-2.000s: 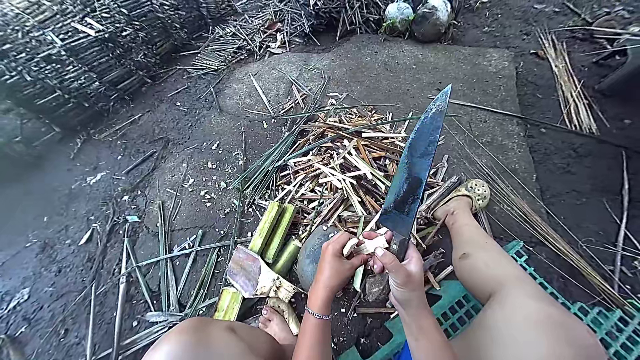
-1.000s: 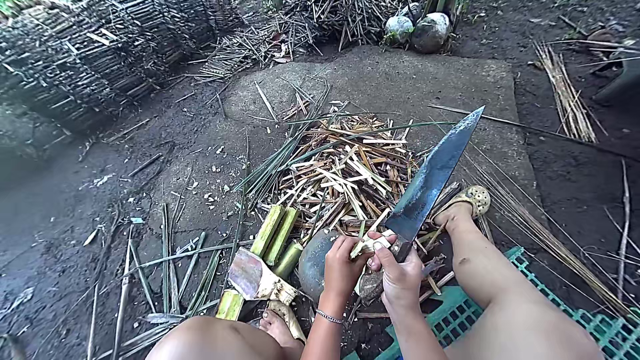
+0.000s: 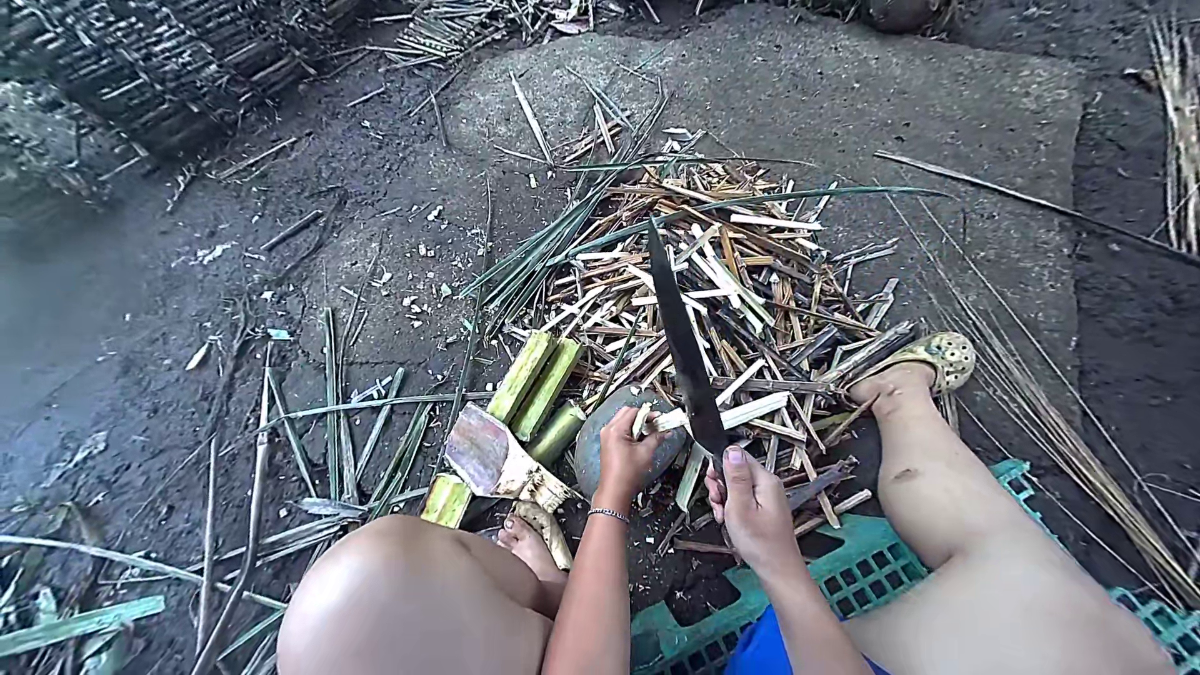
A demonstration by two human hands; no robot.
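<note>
My right hand (image 3: 750, 502) grips the handle of a large knife (image 3: 682, 342), its blade pointing up and away over the heap. My left hand (image 3: 625, 455), a thin bracelet at its wrist, holds a pale split strip of stalk (image 3: 727, 414) over a rounded grey stone (image 3: 600, 431). The strip runs to the right past the lower blade; whether they touch I cannot tell. Beyond lies a heap of brown and pale split pieces (image 3: 741, 272). Left of the stone are green cut stalk sections (image 3: 544, 389) and a broad pale husk-like piece (image 3: 487, 455).
A green plastic crate (image 3: 862, 562) lies beneath my legs. My right foot, in a yellowish clog (image 3: 942, 361), stands beside the heap. Long dry stems (image 3: 1050, 403) lie at the right, green leaf strips (image 3: 337, 412) at the left. A stick bundle (image 3: 178, 75) is at the upper left.
The knife blade has swung from pointing up and right to upright, slightly left, over the heap. My hands have moved apart, and a longer pale strip shows in my left hand. The view has tilted down.
</note>
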